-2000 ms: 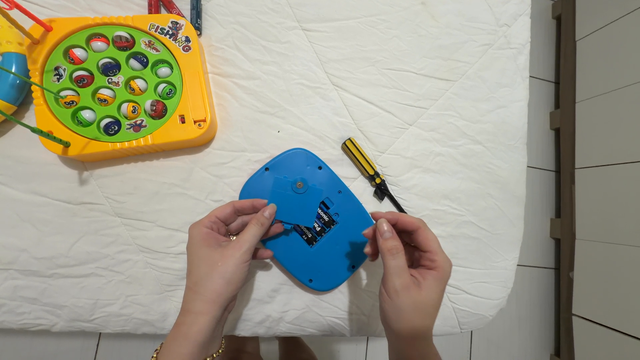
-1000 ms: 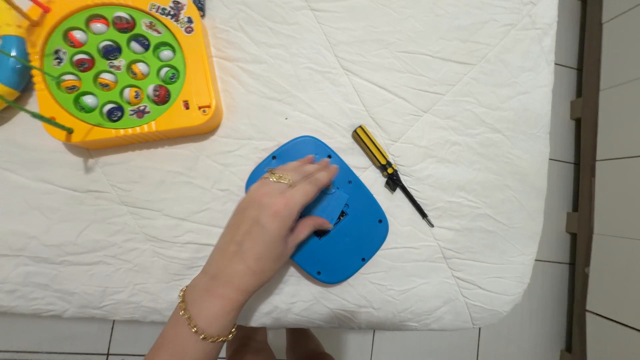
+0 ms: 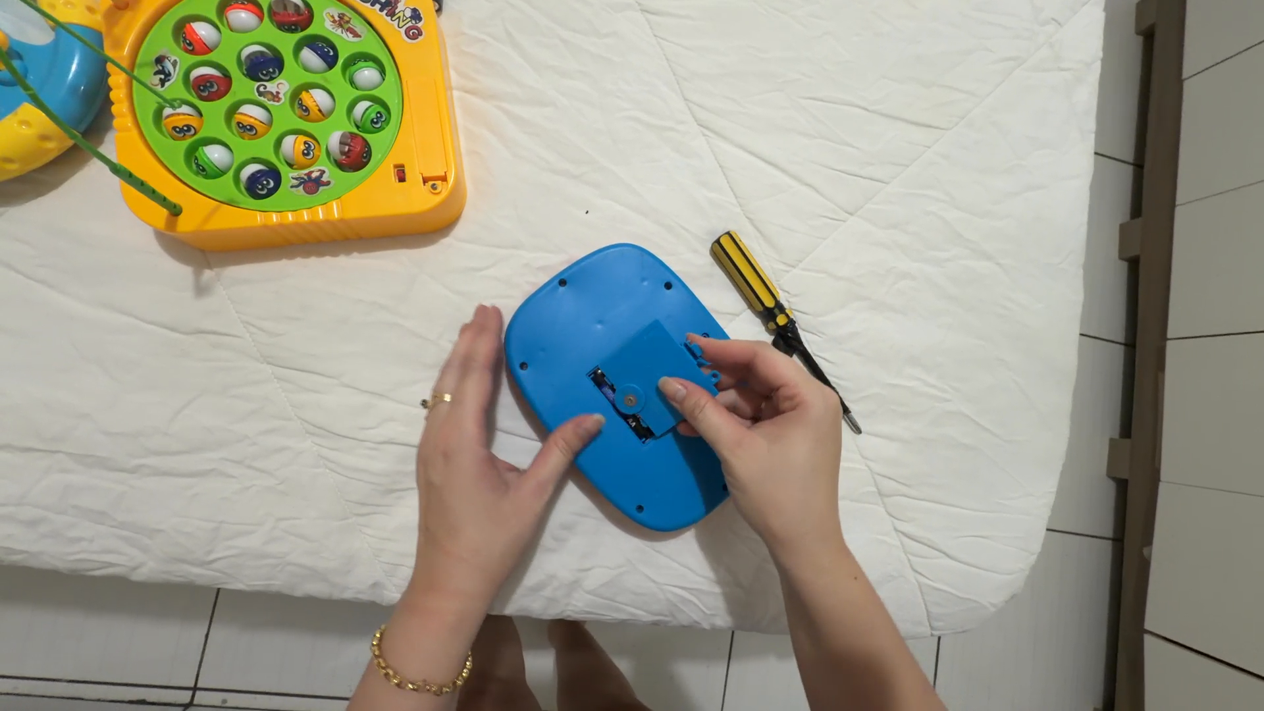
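A blue plastic toy housing (image 3: pixel 583 326) lies on a white quilt with several screw holes showing. My right hand (image 3: pixel 775 425) pinches a blue battery cover (image 3: pixel 647 370) between thumb and fingers, tilted over the battery compartment (image 3: pixel 620 403), which it partly covers. Batteries show in the uncovered strip. My left hand (image 3: pixel 494 444) rests against the housing's left edge, thumb on its surface and fingers apart, holding nothing. Just right of the housing lies a screwdriver (image 3: pixel 748 275) with a yellow and black handle, its tip pointing down and right.
At the upper left sits a yellow fishing game (image 3: pixel 316 225) with a green disc of toy fish. A blue and yellow toy (image 3: pixel 59 94) and green rods (image 3: pixel 89 148) are beside it. The white quilt (image 3: pixel 296 425) ends above a tiled floor (image 3: pixel 109 632).
My right hand has come back into view and now holds the battery cover. My left hand has moved off the compartment to the housing's left edge. The cover has shifted, showing more of the compartment.
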